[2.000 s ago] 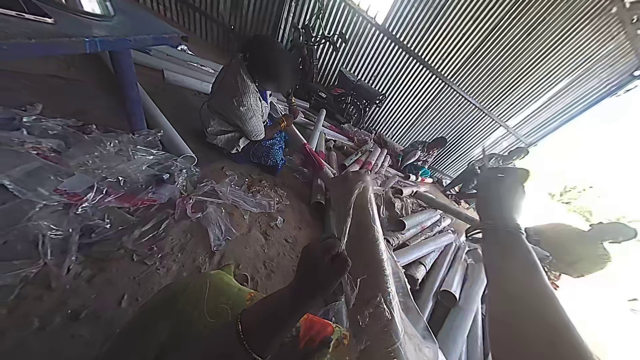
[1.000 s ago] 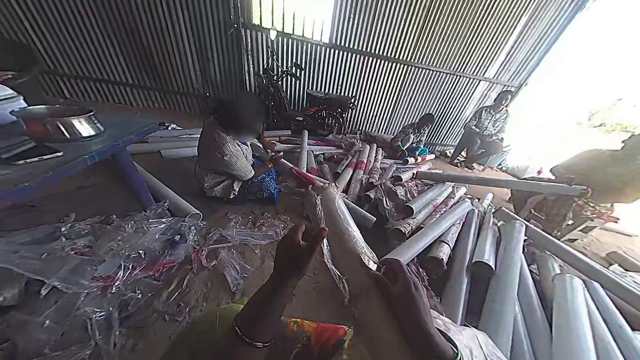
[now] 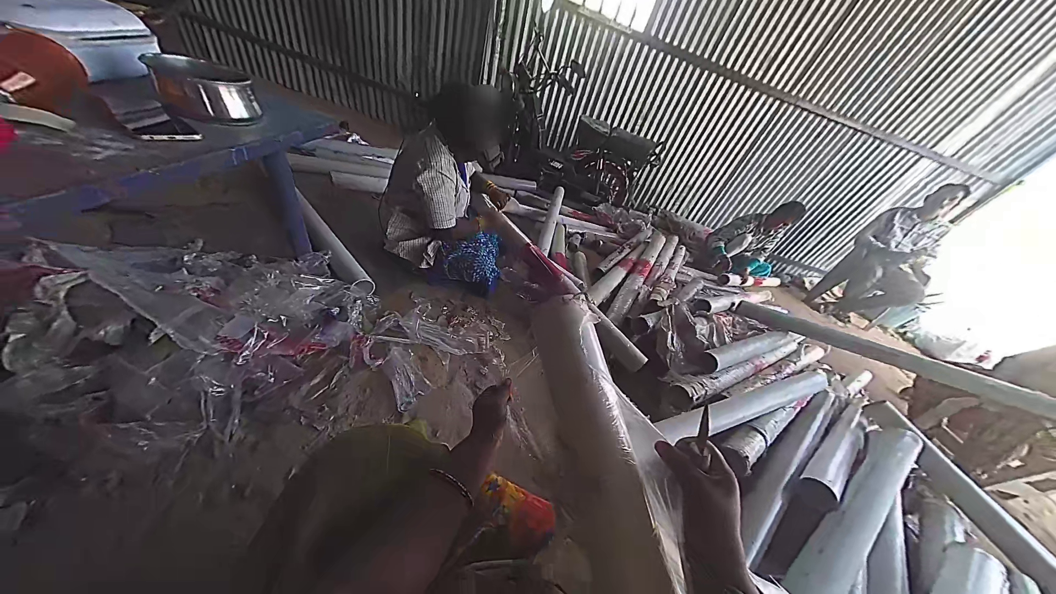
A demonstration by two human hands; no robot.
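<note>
A large pipe wrapped in clear plastic film (image 3: 590,412) runs from below my view toward a seated person. On its right side my right hand (image 3: 701,487) grips a small pointed tool (image 3: 704,422), perhaps a blade, its tip upward, beside the loose film. To the left of the pipe is my left hand (image 3: 492,404), raised, a bangle on the wrist; whether its fingers pinch a strand of film cannot be told. Patterned orange and yellow cloth (image 3: 524,511) shows below it.
Torn plastic film (image 3: 272,322) lies heaped on the dirt floor at left, beside a blue table (image 3: 190,161) with a metal pot (image 3: 206,89). Many grey pipes (image 3: 858,511) are piled at right. A person (image 3: 437,190) sits ahead near a motorcycle (image 3: 606,157); other people are farther right.
My right hand was low on the wrapped pipe a second ago and is now at its right side with the pointed tool upright. Two seconds ago it was raised far to the right. The view has tilted.
</note>
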